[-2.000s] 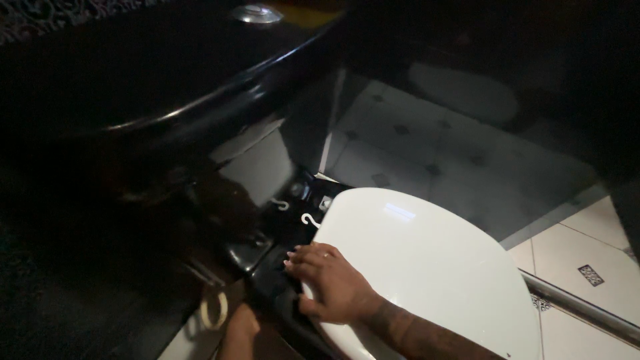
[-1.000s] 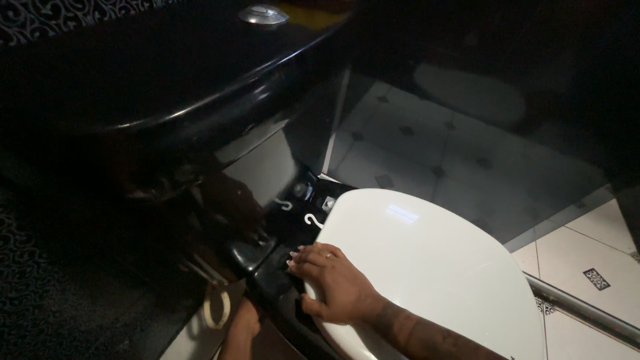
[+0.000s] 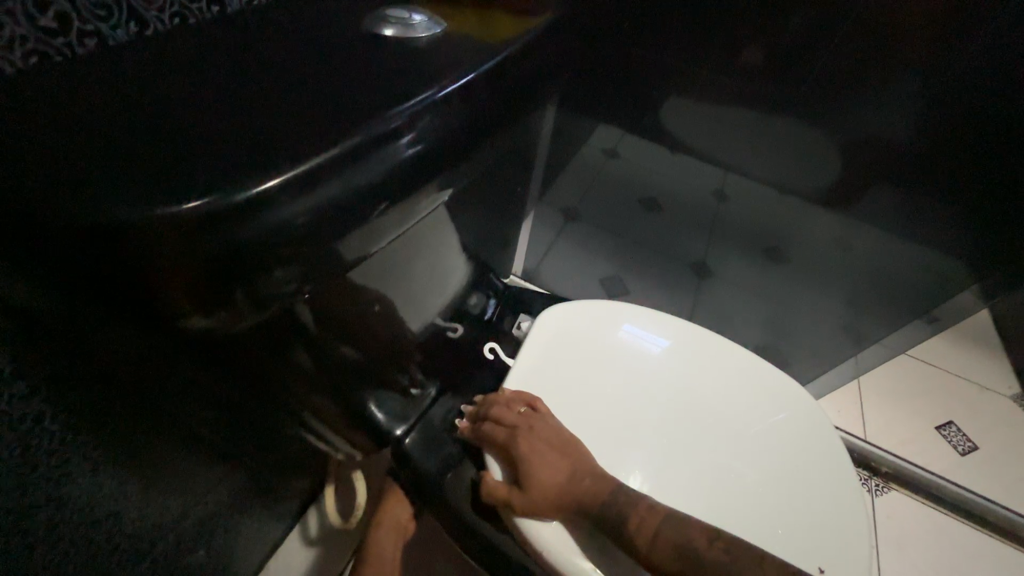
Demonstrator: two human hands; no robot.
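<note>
My right hand (image 3: 536,456) wears a ring and rests on the hinge-end edge of a white toilet lid (image 3: 688,416), its fingers curled over that edge. The lid lies over a black toilet bowl (image 3: 456,456). My left hand (image 3: 388,520) reaches down beside the bowl at the bottom; its fingers are hidden behind the black ceramic, so its hold cannot be seen. A pale curved hose (image 3: 346,500) is just to its left. A white hook-shaped piece (image 3: 498,353) sticks out at the lid's back edge, near a small square metal hinge fitting (image 3: 522,325).
The black toilet tank (image 3: 240,240) fills the upper left, with a chrome flush button (image 3: 404,22) on top. A glossy dark panel (image 3: 744,216) behind the lid reflects the floor. A metal bar (image 3: 936,480) crosses the patterned tile floor (image 3: 920,400) at the right.
</note>
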